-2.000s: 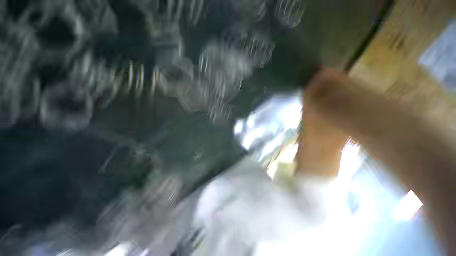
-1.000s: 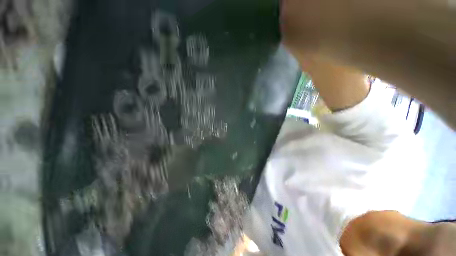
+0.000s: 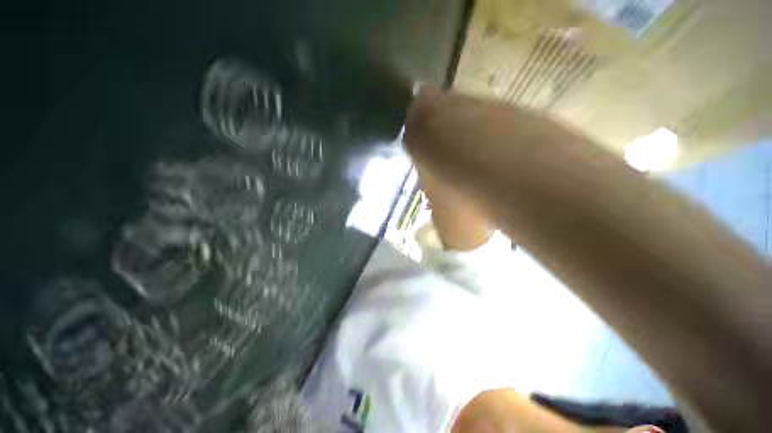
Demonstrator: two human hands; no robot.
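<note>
The picture is tilted and strongly blurred. Silver-grey rings (image 3: 241, 103) lie loose and in heaps on the dark green-black surface (image 3: 76, 144), in the left half. A large, blurred skin-toned limb (image 3: 584, 211) crosses close to the lens from the lower right, its rounded end over the surface's edge. I cannot tell whether it is a finger, hand or forearm, or whether it is mine. No hand of mine can be made out clearly, and nothing held shows.
A person in a white shirt (image 3: 398, 338) with a small logo is beyond the surface's edge, with bare arms partly visible. A brown cardboard box (image 3: 711, 80) with a white label is at upper right. A shiny whitish thing (image 3: 377, 190) lies at the edge.
The view has swung, so the box is back in sight at upper right and the person shows lower. The large limb now reaches from lower right to the centre. The rings look undisturbed, though blurred.
</note>
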